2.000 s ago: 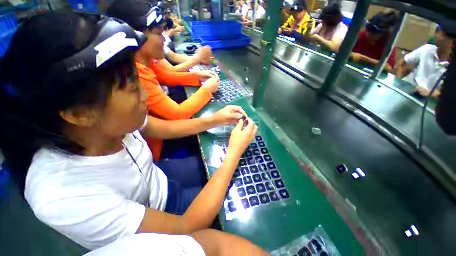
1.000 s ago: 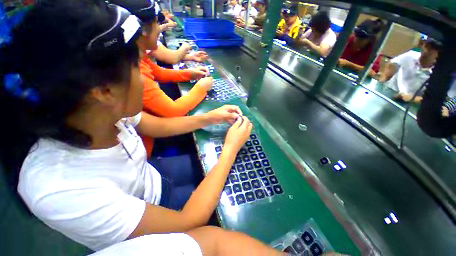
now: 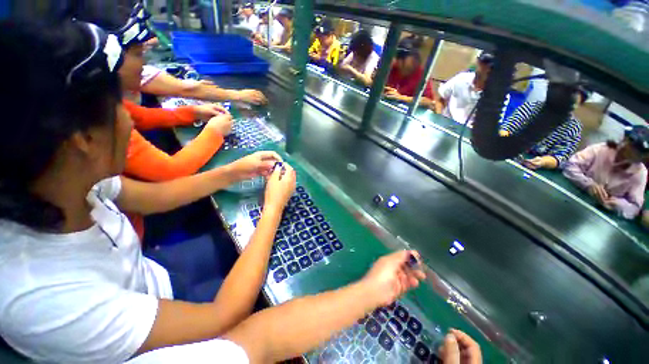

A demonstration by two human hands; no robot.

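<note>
My left hand (image 3: pixel 393 278) reaches in from the bottom and pinches a small black square housing (image 3: pixel 412 261) between its fingertips, above the green ledge near the belt. My right hand (image 3: pixel 461 348) is at the bottom edge, partly cut off, with fingers bent; I cannot tell if it holds anything. Below and between the hands lies a clear blister tray (image 3: pixel 370 333). Black square parts fill its right side, and pale empty pockets show at its left, partly behind my left forearm.
A neighbour in white (image 3: pixel 78 263) sits close at left, hands over another tray of black squares (image 3: pixel 306 242). The dark conveyor belt (image 3: pixel 427 213) beyond the ledge carries small white-and-blue pieces (image 3: pixel 456 247). Green posts (image 3: pixel 299 78) and a black hose (image 3: pixel 491 135) stand beyond. Blue bins (image 3: pixel 217 53) are far left.
The view has turned right. My left hand has come into view with a black housing, and my right hand now shows at the bottom edge. More of the near tray is visible.
</note>
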